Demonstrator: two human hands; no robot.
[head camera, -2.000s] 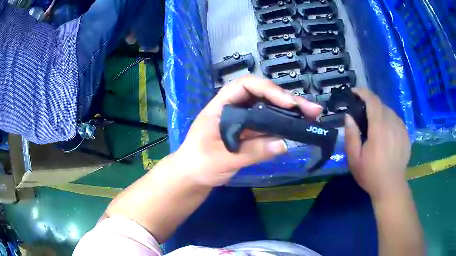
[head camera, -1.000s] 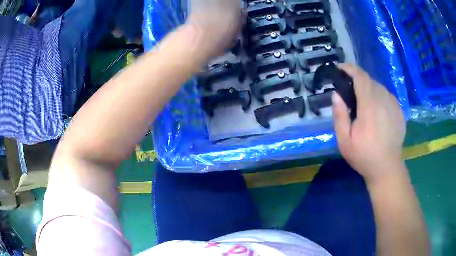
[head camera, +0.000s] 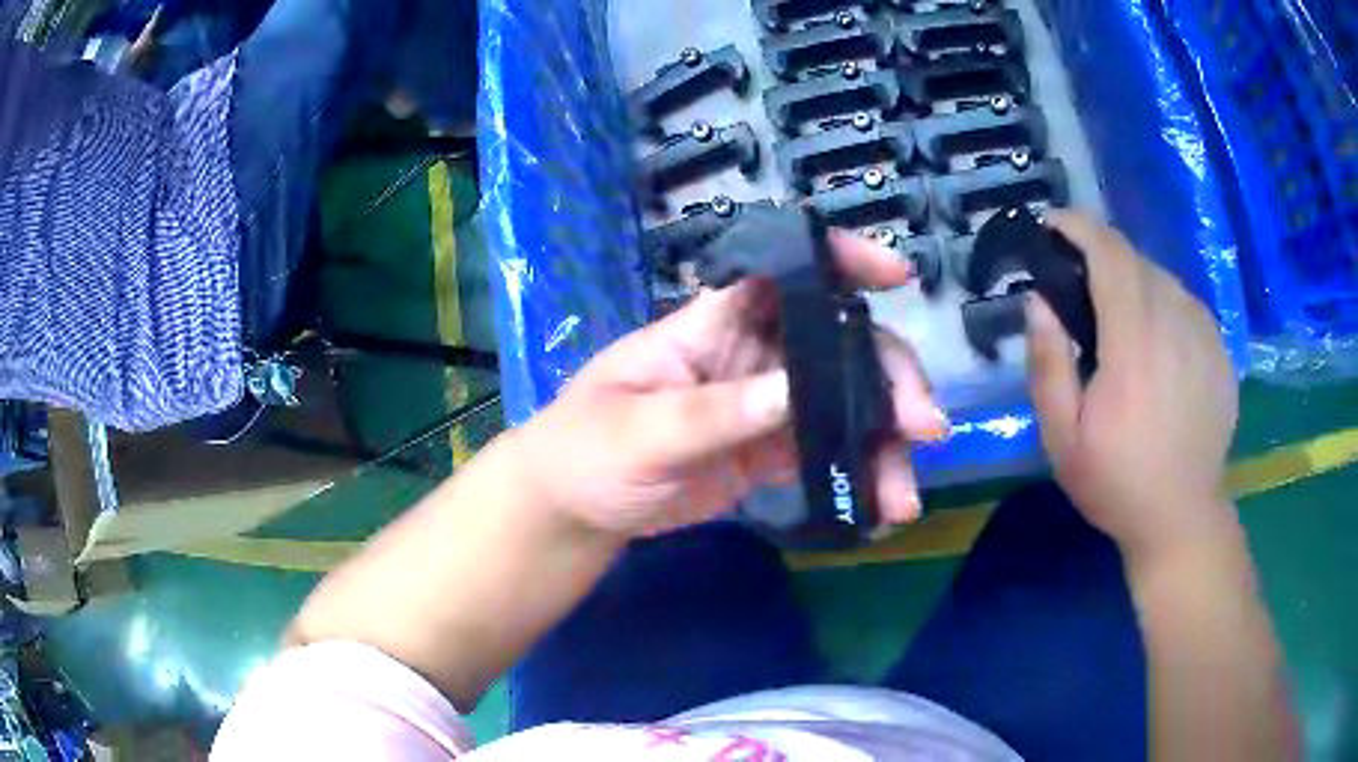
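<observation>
My left hand (head camera: 655, 424) holds a black phone clamp mount (head camera: 834, 395) upright above the crate's near edge, with its white JOBY lettering low on the bar. The mount is partly blurred. My right hand (head camera: 1139, 372) holds a second black mount (head camera: 1043, 268) at the crate's near right corner, its curved jaw pointing left. Black mounts (head camera: 842, 157) with silvery screws lie in rows on a pale layer sheet (head camera: 678, 33) in the blue crate. The left row (head camera: 700, 149) is partly hidden behind my left hand.
The crate has a shiny film liner (head camera: 551, 298) over its rim. Another blue crate (head camera: 1311, 179) stands at the right. A person's checked sleeve (head camera: 119, 238) is at the left, above a brown cardboard box (head camera: 194, 506). The floor is green with yellow lines.
My left hand has come back from the crate's far left part with a mount in it, now upright in front of me. My right hand still holds its mount, nearly unmoved.
</observation>
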